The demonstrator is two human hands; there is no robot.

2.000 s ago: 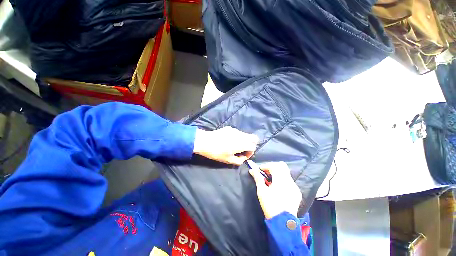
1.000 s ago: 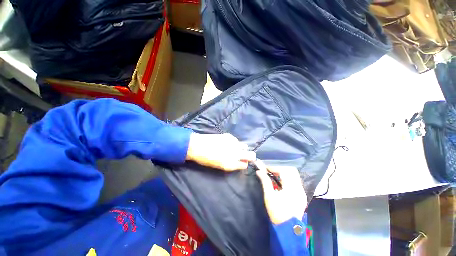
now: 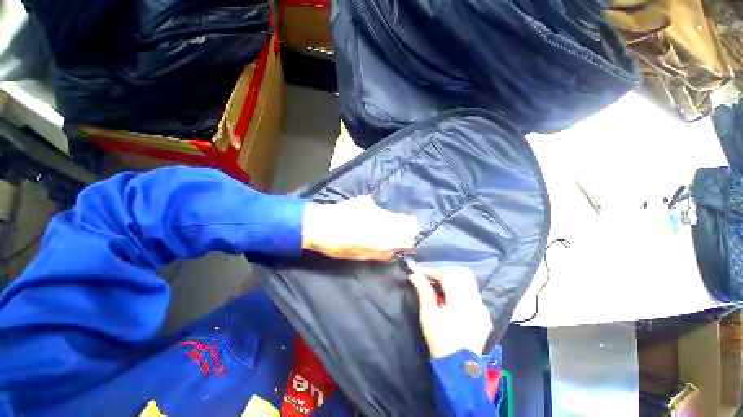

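A dark navy bag panel (image 3: pixel 481 155) with stitched pocket outlines and a bound rounded edge lies over my lap and the table edge. My left hand (image 3: pixel 358 229) lies on the panel, fingertips pinching its fabric near the lower pocket seam. My right hand (image 3: pixel 453 309) is just right of and below it, fingers curled around thread snips (image 3: pixel 440 291); a bit of red and a dark tip show between the fingers. The tip is at the seam beside my left fingertips. Fine threads are too small to see.
A big dark bag (image 3: pixel 456 65) lies behind the panel. A carton (image 3: pixel 261 114) with dark goods stands at far left. On the white table (image 3: pixel 603 269) are a thin dark cord (image 3: pixel 544 281) and a thin stick (image 3: pixel 588 195). Dark parts (image 3: pixel 717 236) lie at right.
Compared with one second ago, my right hand has moved slightly up and left, and my left hand slightly up. The panel has barely moved.
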